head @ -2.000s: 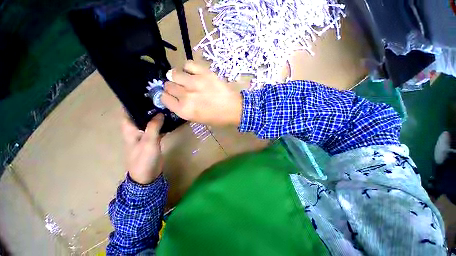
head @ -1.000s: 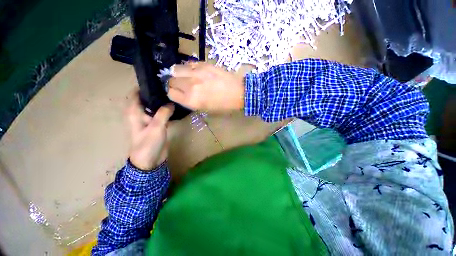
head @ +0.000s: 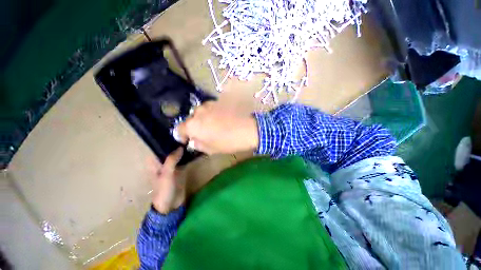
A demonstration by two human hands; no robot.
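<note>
A black plastic housing [head: 138, 97] lies tilted on the cardboard, its open inside facing up. A thin dark frame stands out along its right side. My left hand [head: 170, 182] grips the housing's near end, thumb on the rim. My right hand [head: 219, 129] is over the near right part of the housing, fingers bent inward. A pale toothed piece [head: 180, 129] shows at the right fingertips; whether the fingers hold it or touch it in place is blurred. A large heap of white rods [head: 274, 39] lies beyond my right hand.
The cardboard sheet [head: 79, 174] covers the bench. A dark green belt [head: 47, 47] runs at upper left. A teal-green basket [head: 395, 108] is at the right, below black material with clear film [head: 430, 63]. Shiny slivers [head: 51, 232] lie at lower left. A yellow patch [head: 120, 259] shows below.
The housing has turned from edge-up to lying with its inside up, and has come nearer. Both hands have moved nearer with it. The right forearm has lowered, showing more of the basket.
</note>
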